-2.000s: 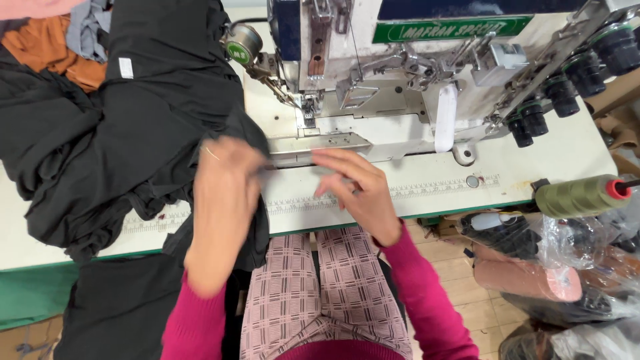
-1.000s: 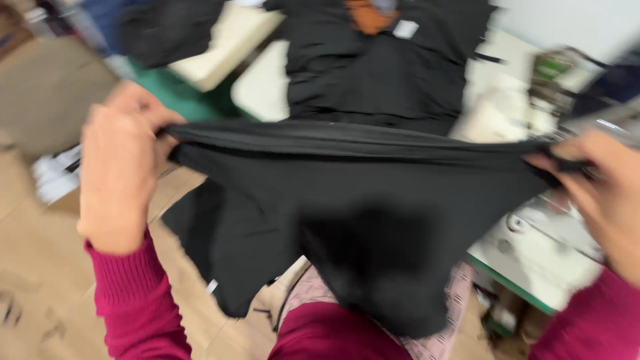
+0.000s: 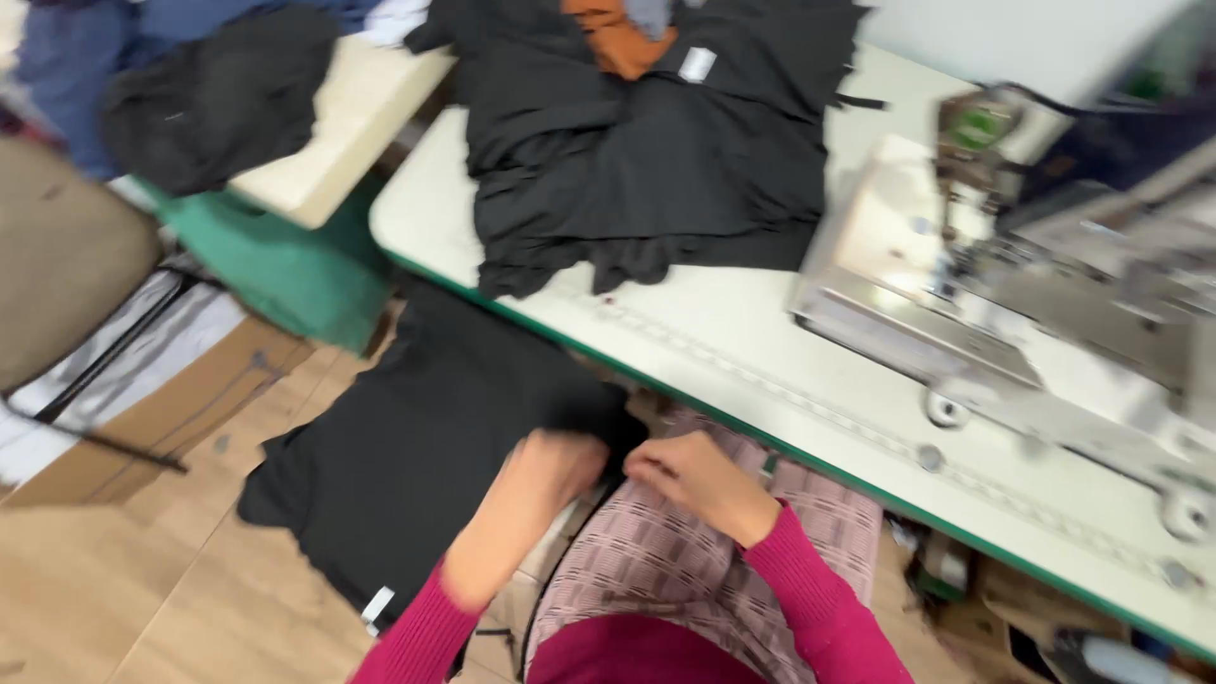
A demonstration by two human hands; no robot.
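A black fabric garment hangs low at the left of my lap, below the table edge, with a small white label near its lower end. My left hand rests over its right end, fingers curled down and blurred; the fabric seems gripped there. Close beside it, my right hand is at the garment's right corner over my thigh, fingertips pinched together; whether cloth lies between them is unclear. On the table lies a pile of black garments, with orange fabric at the top.
An industrial sewing machine stands at the right on the table. At the left are a second table with a black cloth and blue cloth, a green cloth, a chair and a cardboard box.
The black garment, held stretched between both hands a second ago, now hangs down beside my lap. Both hands have come close together and lower. The view has swung left since two seconds ago.
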